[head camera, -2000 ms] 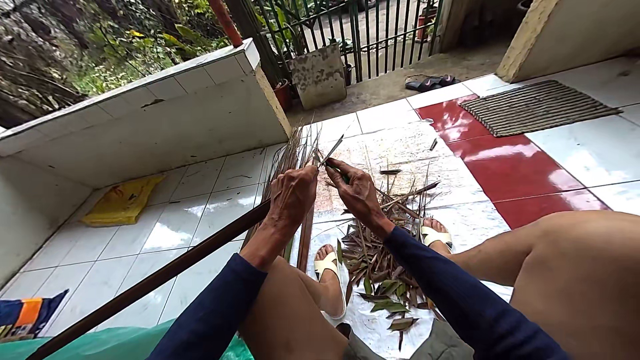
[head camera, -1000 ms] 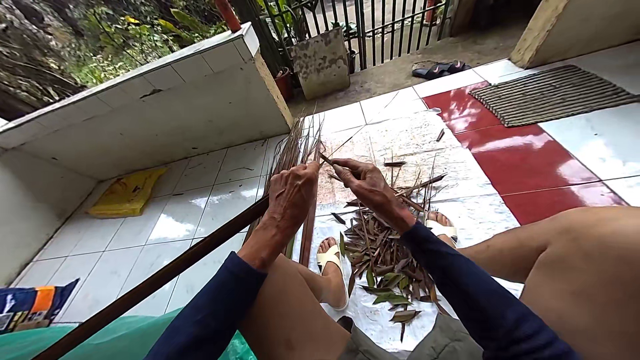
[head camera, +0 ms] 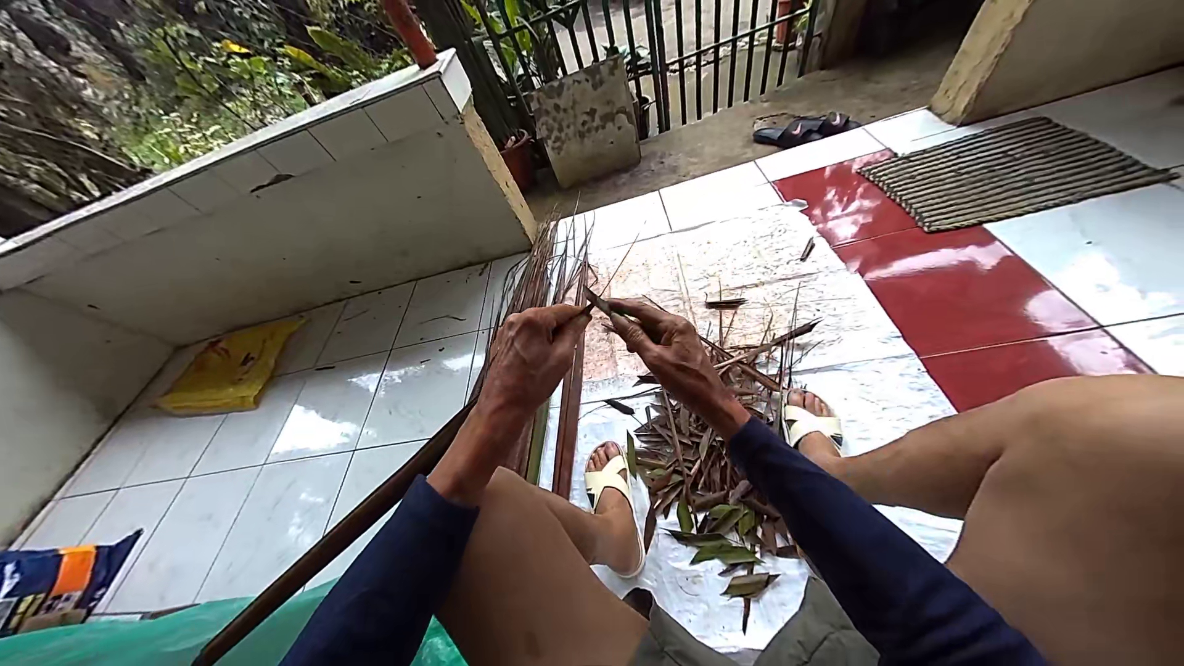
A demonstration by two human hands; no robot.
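My left hand [head camera: 535,356] is closed around the thin end of a long brown palm frond stalk [head camera: 342,536], which runs back under my left forearm to the lower left. Close beside it, my right hand [head camera: 673,356] pinches a small dark strip [head camera: 599,301] whose tip meets the left fingertips; whether it is a leaf or a blade I cannot tell. Below the hands, a pile of cut brown and green leaf pieces [head camera: 703,453] lies on a white sheet [head camera: 879,398] between my sandalled feet. Long brown stalks with thin ribs [head camera: 571,407] lie left of the pile.
A low tiled wall [head camera: 305,213] stands at the left, with a yellow plastic bag [head camera: 231,365] on the floor before it. Green plastic [head camera: 157,638] is at the lower left. A ribbed mat [head camera: 1013,173], dark slippers [head camera: 805,129] and a metal gate [head camera: 703,60] are farther off.
The thin pale piece that stood out above my hands two seconds ago no longer shows there. Both hands remain close together, the left still on the stalk.
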